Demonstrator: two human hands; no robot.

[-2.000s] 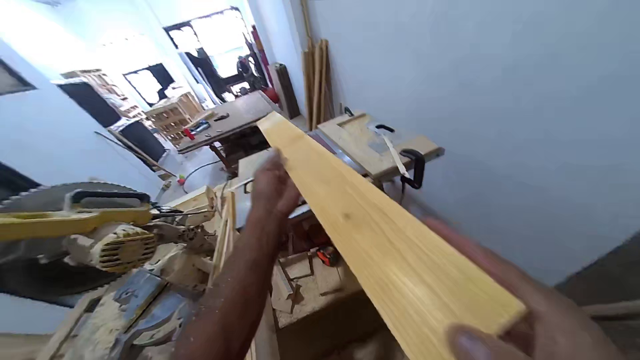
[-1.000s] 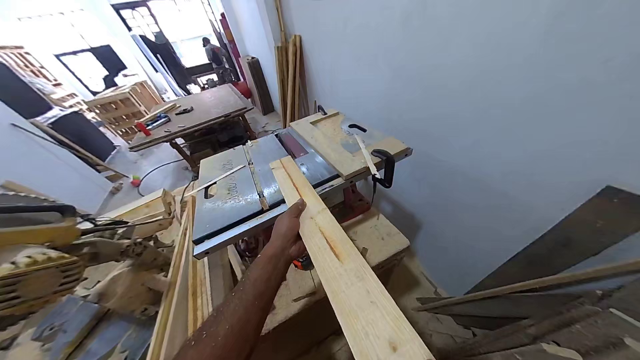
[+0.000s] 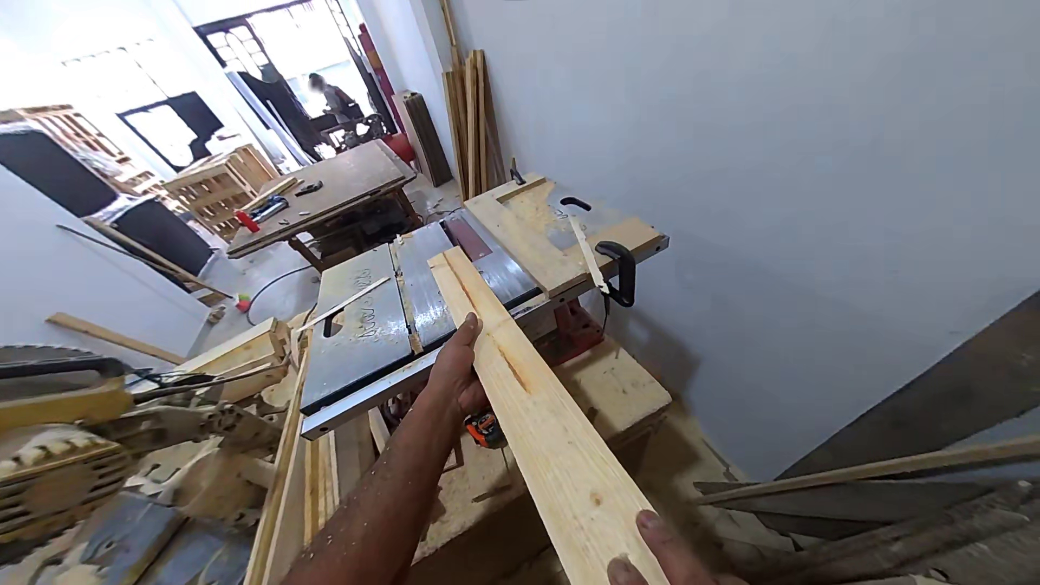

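A long pine board (image 3: 540,406) with a brown resin streak and a small knot runs from the bottom edge up to the table saw. Its far end overlaps the metal top of the table saw (image 3: 366,325); whether it touches is hard to tell. My left hand (image 3: 465,366) grips the board's left edge near the far end, thumb on top. At the near end my right hand (image 3: 662,552) holds the board, fingertips on its face, mostly cut off by the frame. A wooden fence panel (image 3: 520,236) lies on the saw's right side, with a black clamp (image 3: 619,272) at its edge.
A miter saw (image 3: 65,390) stands close on the left, beside loose offcuts (image 3: 244,349). Beneath the saw top is an orange-and-black tool (image 3: 485,431). Behind is a workbench (image 3: 341,187) with tools. Planks (image 3: 475,122) lean on the wall. A person (image 3: 333,97) is far back.
The board's far end has come down over the saw top, and its upward face now shows a resin streak not seen two seconds ago. My right hand, out of view one second ago, shows again.
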